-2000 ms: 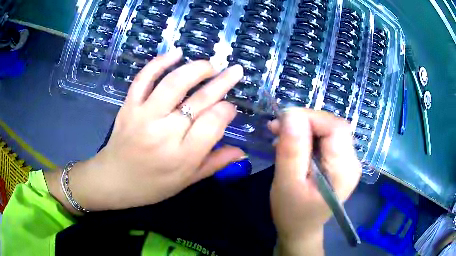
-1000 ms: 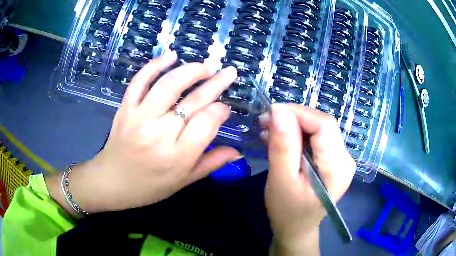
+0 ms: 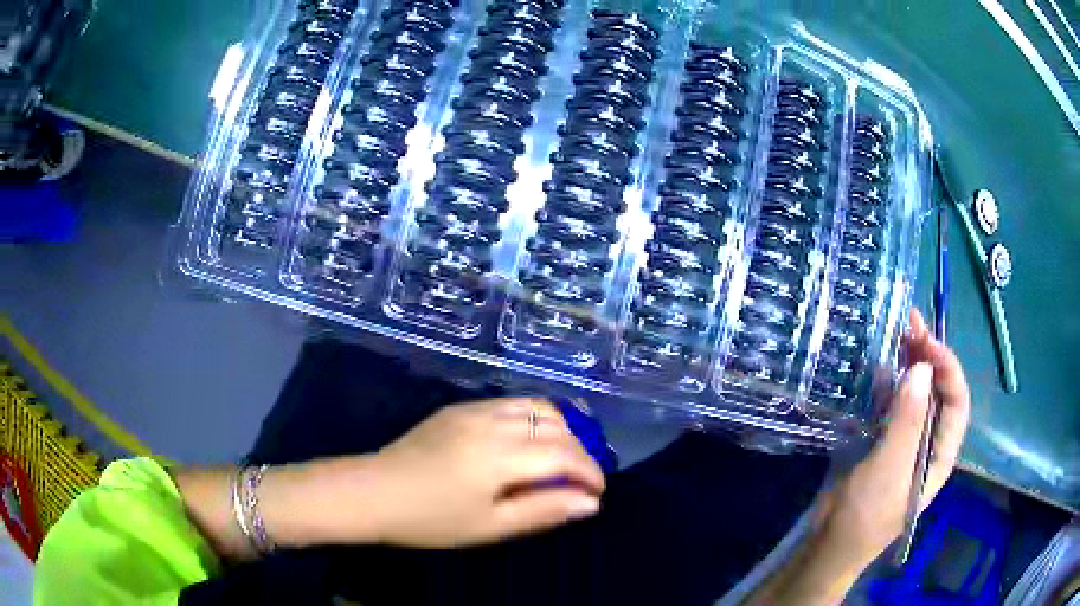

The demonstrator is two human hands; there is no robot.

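Note:
The clear plastic tray (image 3: 509, 337) lies tilted over the bench's front edge, its long channels filled with rows of dark round parts (image 3: 586, 178). My right hand (image 3: 906, 444) is at the tray's front right corner and holds slim metal tweezers (image 3: 918, 491), seen edge-on; their tip is hard to make out. My left hand (image 3: 492, 474) is below the tray's front edge, off the tray, over my dark-clad lap. Its fingers are curled and their inner side is hidden, so I cannot tell whether it holds anything.
On the green bench (image 3: 1030, 142) to the right lie a slim blue tool (image 3: 943, 266), a long-handled pale tool (image 3: 1001, 331) and two white discs (image 3: 987, 211). A blue stool (image 3: 953, 545) stands below right. A yellow crate (image 3: 53, 438) is at the left.
Both hands have left the tray's front middle. My left hand has dropped to my lap; my right has moved to the tray's right corner with the tweezers. The tray sits lower in view.

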